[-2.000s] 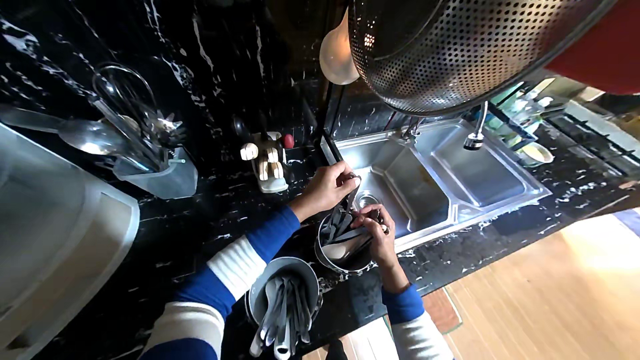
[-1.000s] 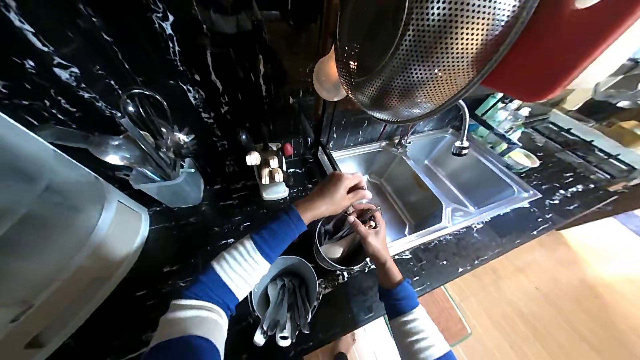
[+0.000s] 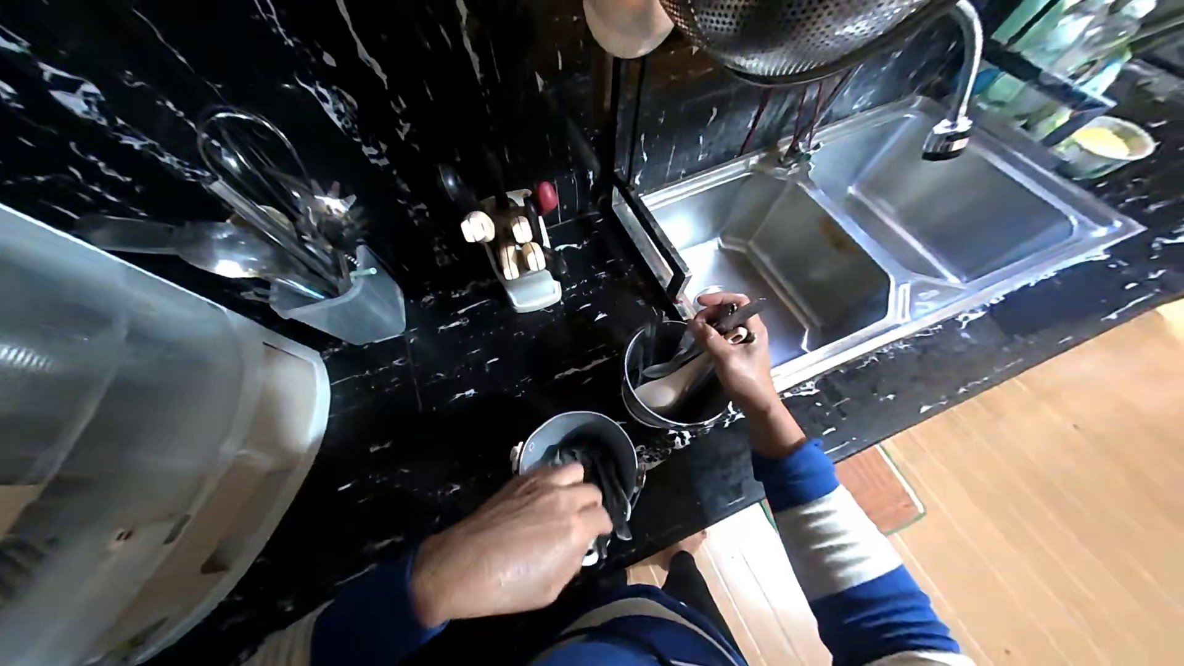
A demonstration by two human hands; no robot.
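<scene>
My left hand (image 3: pixel 518 536) is over the near round metal container (image 3: pixel 578 425), its fingers curled at the dark-looking cutlery (image 3: pixel 606 472) inside; whether it grips a piece cannot be told. At the sink's edge my right hand (image 3: pixel 735 356) is closed around the handles of some utensils (image 3: pixel 740 316). Beneath it stands a second round container (image 3: pixel 632 384), in which a pale spoon or ladle bowl (image 3: pixel 666 393) and darker utensils show. My right fingers cover part of its rim.
A double steel sink (image 3: pixel 823 259) with a faucet (image 3: pixel 948 139) lies to the right. A knife block (image 3: pixel 532 291) stands by the wall, left of it a plastic utensil holder (image 3: pixel 351 310). A perforated strainer (image 3: pixel 805 37) hangs above. A translucent-fronted cabinet or rack (image 3: pixel 166 416) fills the left side.
My left hand has moved from beside my right hand, over the container by the sink, down to the near container. My right hand has stayed by the sink.
</scene>
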